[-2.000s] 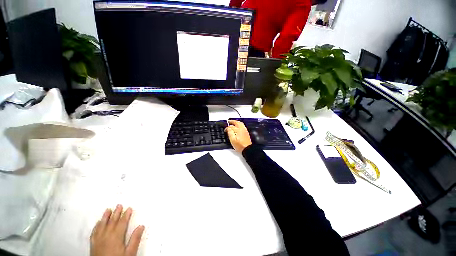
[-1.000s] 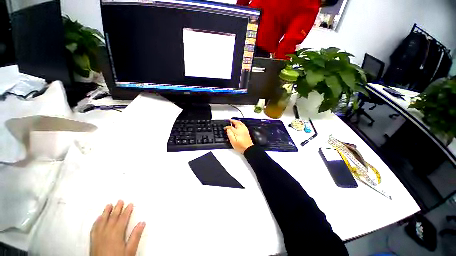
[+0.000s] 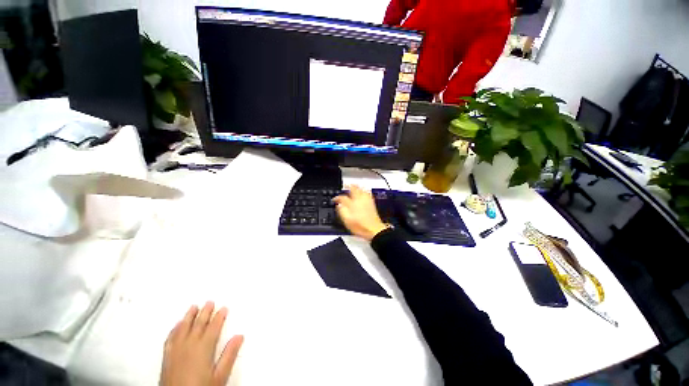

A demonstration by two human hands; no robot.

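Observation:
My right hand point(image 3: 357, 212) lies on the right part of the black keyboard point(image 3: 308, 211), fingers on the keys, holding nothing. The dark mouse point(image 3: 413, 217) sits on the dark mouse pad point(image 3: 446, 220), just right of my hand and apart from it. My left hand point(image 3: 198, 348) lies flat with fingers apart on white paper point(image 3: 189, 264), cut off by the bottom edge. The monitor point(image 3: 298, 83) shows a dark screen with a white window. A black four-sided piece point(image 3: 345, 268) lies below the keyboard.
Off-white fabric point(image 3: 60, 203) is heaped at left. A phone point(image 3: 538, 274) and tape measure point(image 3: 570, 268) lie at right. A pen point(image 3: 495, 226), amber bottle point(image 3: 444, 167) and potted plant point(image 3: 521, 132) stand or lie behind. A person in red point(image 3: 457, 45) is behind the monitor.
The view has turned left, so the desk things sit further right in the picture. My right hand has moved slightly left over the keyboard. My left hand still rests on the paper.

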